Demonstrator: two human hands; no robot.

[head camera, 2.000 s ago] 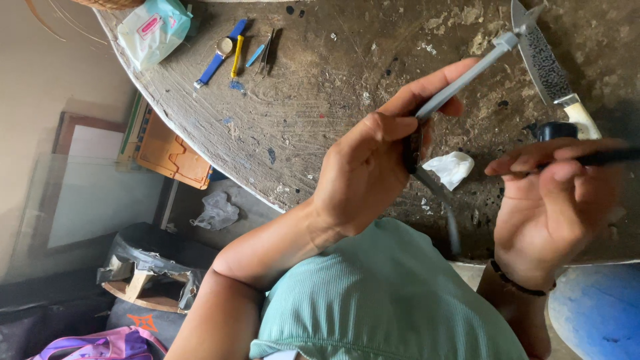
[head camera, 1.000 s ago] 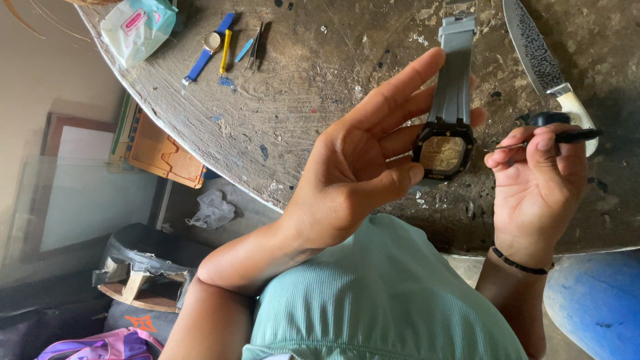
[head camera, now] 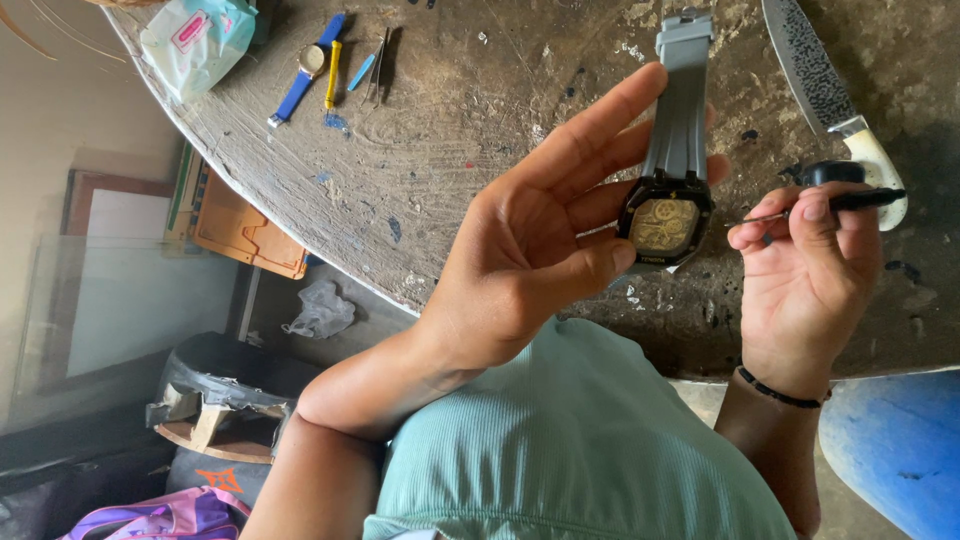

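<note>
My left hand holds a wristwatch with a black eight-sided case and a grey strap. Its dial shows gold-coloured gears and faces up, with the thumb at the case's edge and the fingers behind the strap. To the right, my right hand grips a thin black-handled screwdriver between thumb and fingers. The metal tip points left toward the watch case, with a gap between them. Behind that hand are a small round black object and a knife with a patterned blade and a pale handle.
On the worn tabletop at the upper left lie a blue-strapped watch, a yellow tool, tweezers and a blue tool. A wipes packet sits near the edge. A blue rounded object is below right.
Two seconds ago the watch was seen edge-on; its dial now faces up. A white crumpled piece showed on the table below the hands then. The screwdriver has stayed in my right hand.
</note>
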